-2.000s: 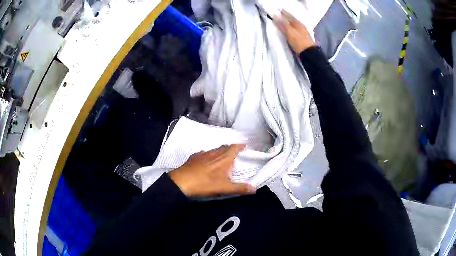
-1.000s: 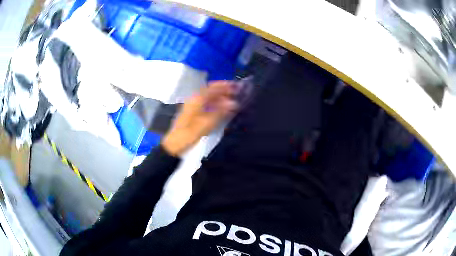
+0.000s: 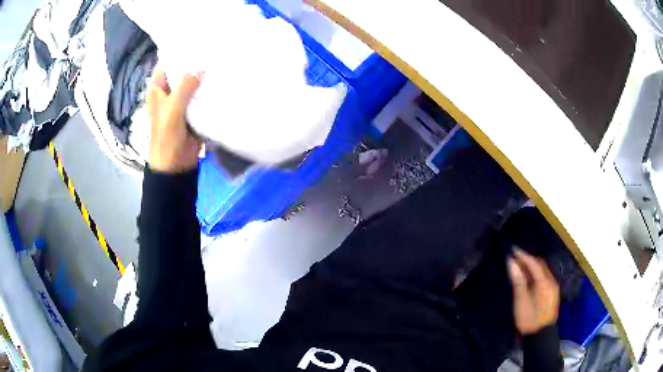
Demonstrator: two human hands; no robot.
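Note:
Pale, almost white fabric [image 3: 254,87] lies bunched over a blue crate [image 3: 236,192] at the upper left. A grey fold [image 3: 134,69] shows at its left. My left hand [image 3: 173,123] is at the fabric's left edge, with thumb and fingers apart. Whether it grips the cloth cannot be told. My right hand [image 3: 534,290] is at the lower right, beside my lap and below the table edge. Its fingers are slightly bent and apart, and no cloth shows in it.
The curved white table [image 3: 501,112] with a wooden edge runs from top centre to lower right. Part of the machine [image 3: 640,167] shows at far right. Small scraps [image 3: 411,174] lie on the floor. A heap of grey-white cloth [image 3: 43,80] is at upper left.
The view has swung from the table's right side to its left. My left hand has moved up and left to the pale fabric. My right hand has come into view, away from the cloth handled earlier.

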